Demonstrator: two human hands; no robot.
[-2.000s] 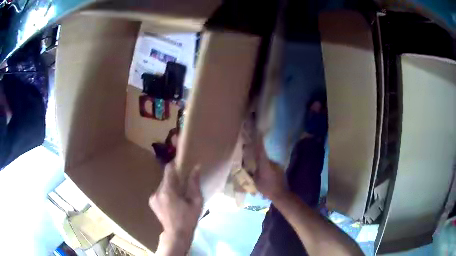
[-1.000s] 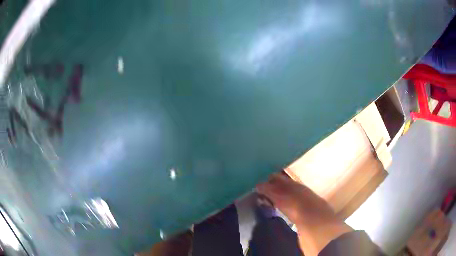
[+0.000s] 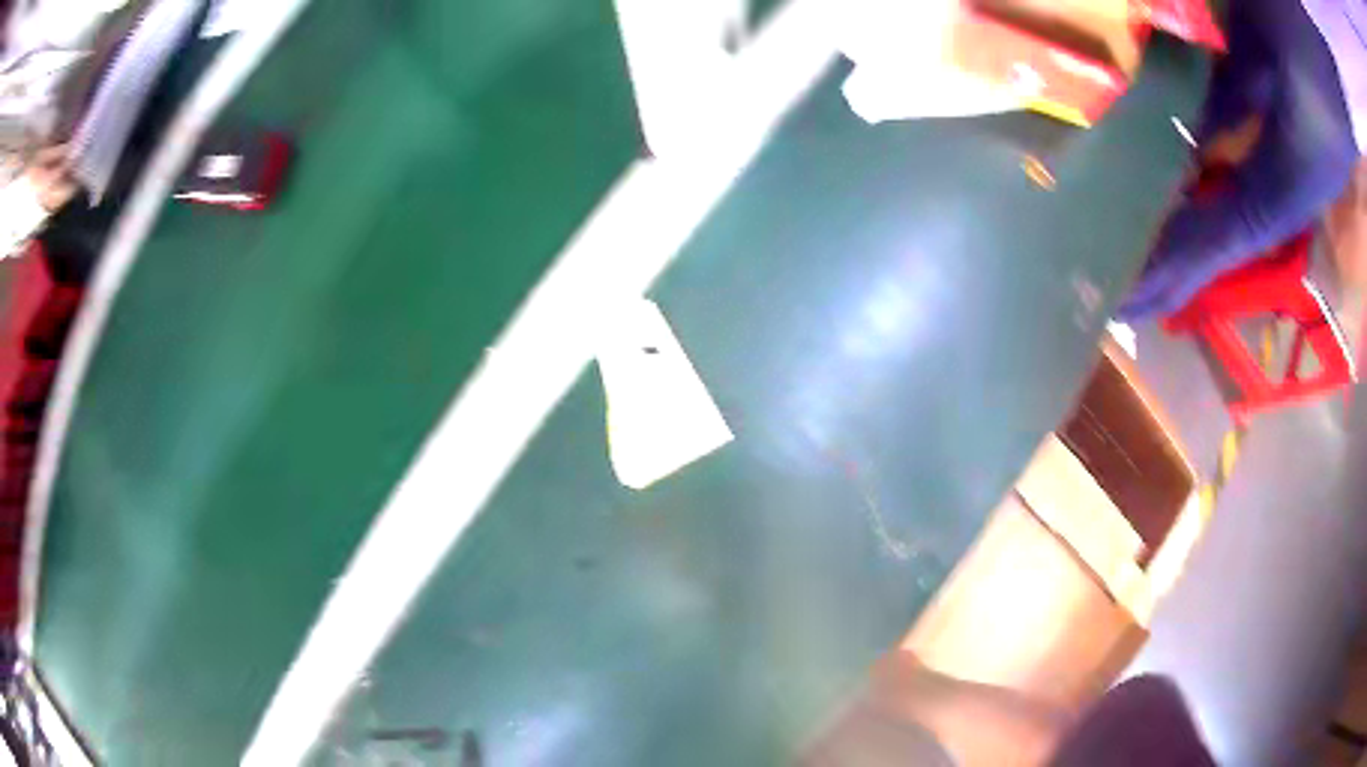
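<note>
The dull green bench top (image 3: pixel 600 599) lies nearest in front of me. A white wedge-shaped paper slip (image 3: pixel 660 397) with a small black mark lies on it, against the pale rail (image 3: pixel 465 405). A blurred part of my right hand or forearm (image 3: pixel 930 712) shows at the bottom edge, in front of an open brown carton (image 3: pixel 1034 599) beside the bench. Its fingers cannot be made out. My left hand is not in view.
A red-and-black device (image 3: pixel 248 173) lies on the green conveyor belt (image 3: pixel 360 255) beyond the rail. Red-and-brown boxes (image 3: pixel 1049 53) are at the bench's far end. A person in blue (image 3: pixel 1267 150) sits on a red stool (image 3: pixel 1274 337) at right. Another person's hand shows at upper left.
The view has swung up from the bench edge to the conveyor, rail and paper slip. My right hand, clear at the bench edge a second ago, is now lower and blurred. Earlier both hands were at cartons.
</note>
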